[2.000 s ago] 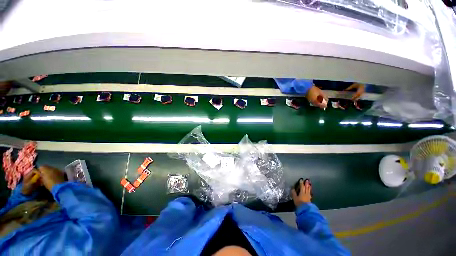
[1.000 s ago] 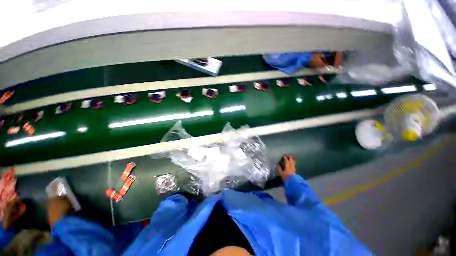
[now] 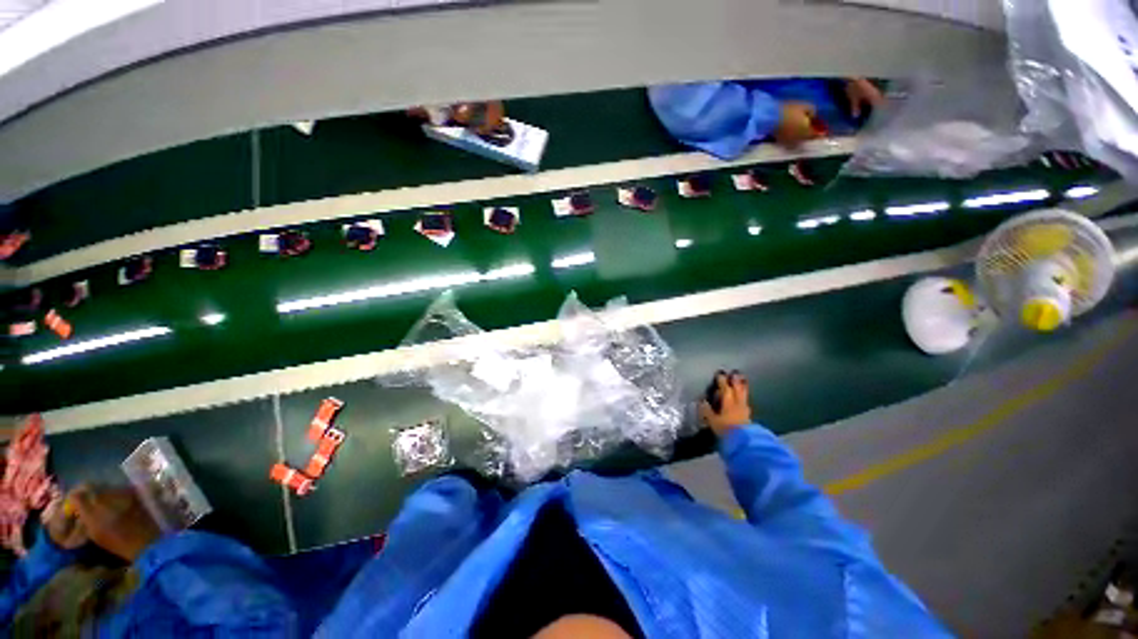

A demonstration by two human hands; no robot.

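Observation:
My right hand (image 3: 729,402) rests on the dark green bench, just right of a heap of crumpled clear plastic bags (image 3: 549,393). A small dark patch shows at its fingers; I cannot tell if it is a held thing. My left hand is not visible; only the blue sleeve shows. A small clear bag of parts (image 3: 421,446) lies left of the heap. Orange-red strips (image 3: 327,452) lie farther left.
Small dark units (image 3: 500,219) sit spaced along the green belt (image 3: 412,293). A fan (image 3: 1046,277) stands at right. A neighbour's hand (image 3: 119,518) is beside an open carton (image 3: 166,484). Another person's hand (image 3: 799,122) is across the belt.
The view has turned, so the belt now slants. Across the belt, a hand now shows over a white-blue box. The neighbour's hand is off the left carton. My right hand stays on the bench.

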